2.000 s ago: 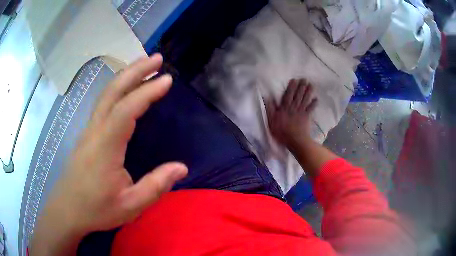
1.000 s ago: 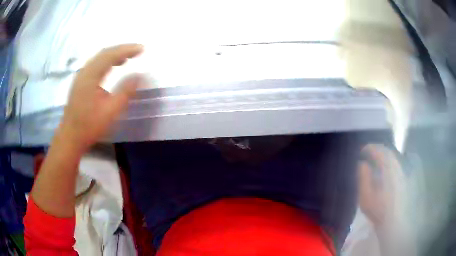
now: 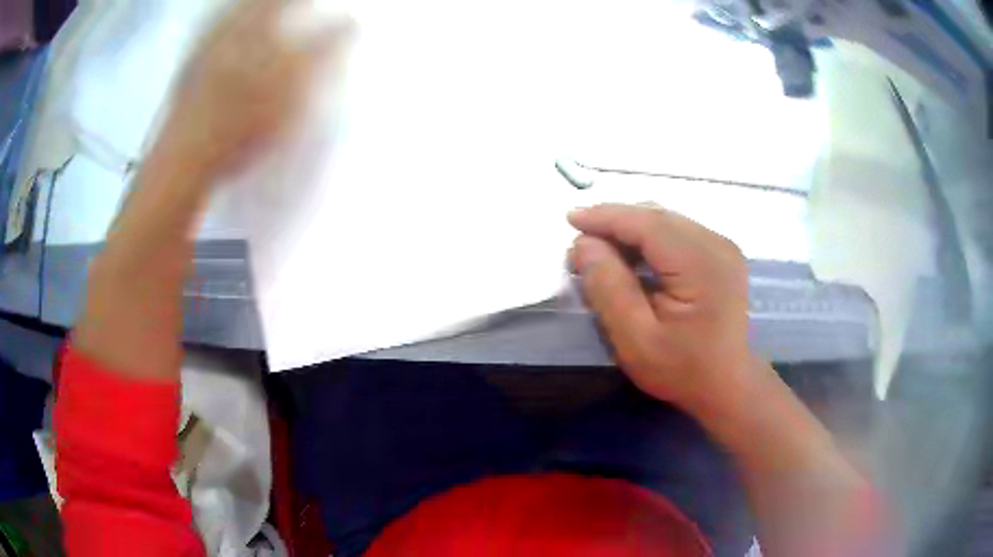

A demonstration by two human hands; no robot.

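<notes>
A large white fabric panel (image 3: 403, 207) lies over the machine bed and the ruler edge, glaring under the lamp, with its lower corner hanging over the table edge. My left hand (image 3: 256, 82) is blurred at the upper left, over the panel's left side; its fingertips are lost in blur and glare. My right hand (image 3: 664, 294) has curled fingers, with thumb and forefinger close together at the panel's right edge. Whether they pinch the cloth is hard to tell.
Cream cut pieces (image 3: 871, 207) lie at the right, their pointed end over the ruler edge (image 3: 784, 310). A dark machine part (image 3: 795, 65) is at the upper right. Crumpled cream cloth (image 3: 234, 446) hangs below the table at the left. A rounded tab (image 3: 574, 172) shows on the bed.
The view has swung from the lap to the table. The white panel now lies across the bed. My right hand has moved from beside the lap onto the table edge; my left hand has moved up.
</notes>
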